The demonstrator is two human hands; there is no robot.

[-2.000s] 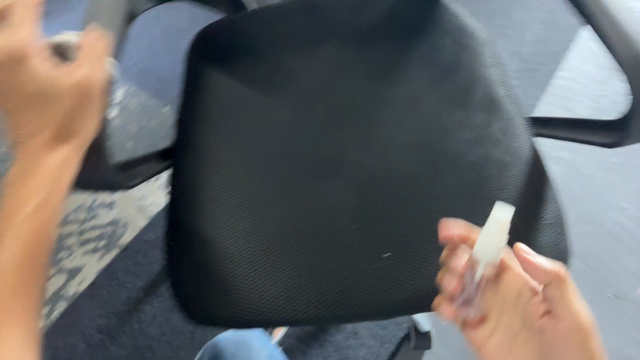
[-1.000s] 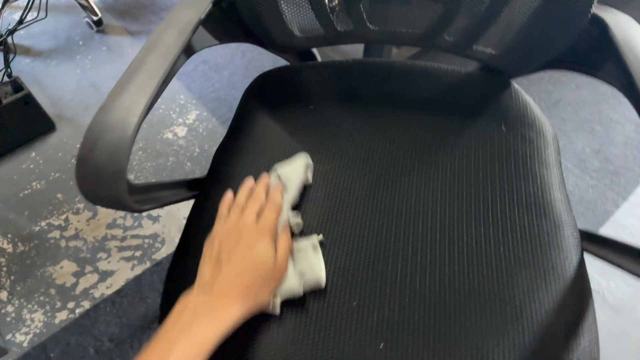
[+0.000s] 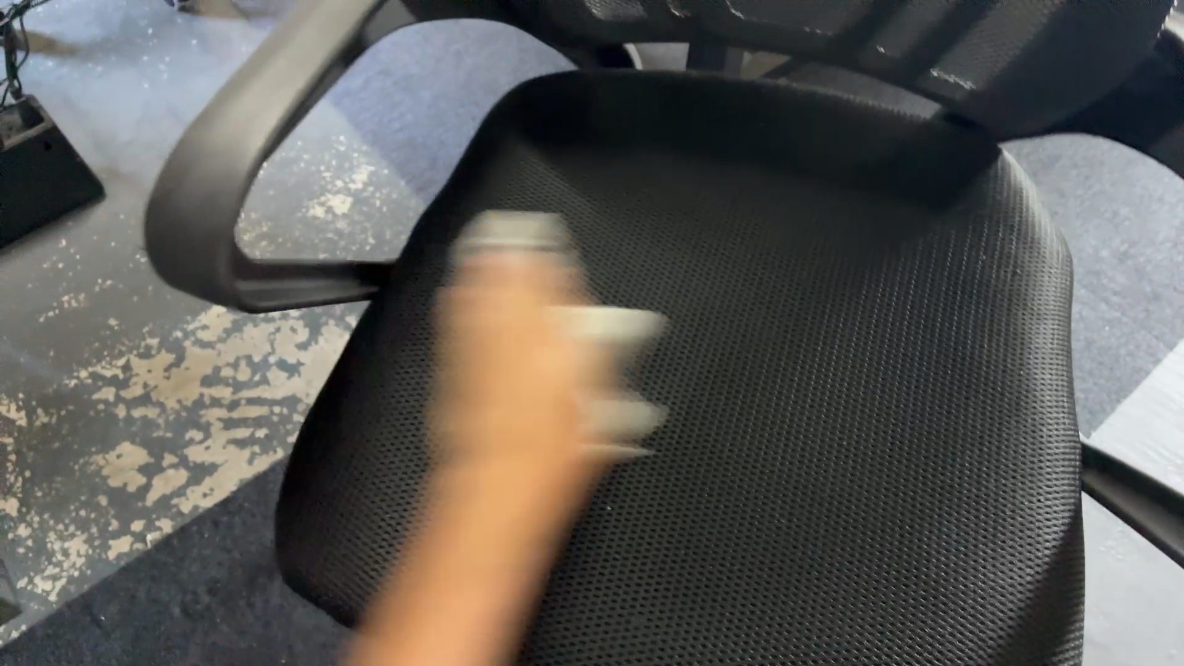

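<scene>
My left hand, badly blurred by motion, is over the left part of the black mesh seat of an office chair. Under it is a pale, crumpled cloth, which sticks out past the fingertips and on the right side of the hand. The palm covers the rest of the cloth, and the blur hides the fingers. My right hand does not show in this view.
The chair's left armrest curves up beside the seat, and its backrest rises behind. A black box with cables sits on the worn, paint-flaked floor at the left.
My left hand, at the upper left two seconds ago, is now on the seat with the cloth. My right hand, earlier holding a small clear bottle with a white top, has left the view.
</scene>
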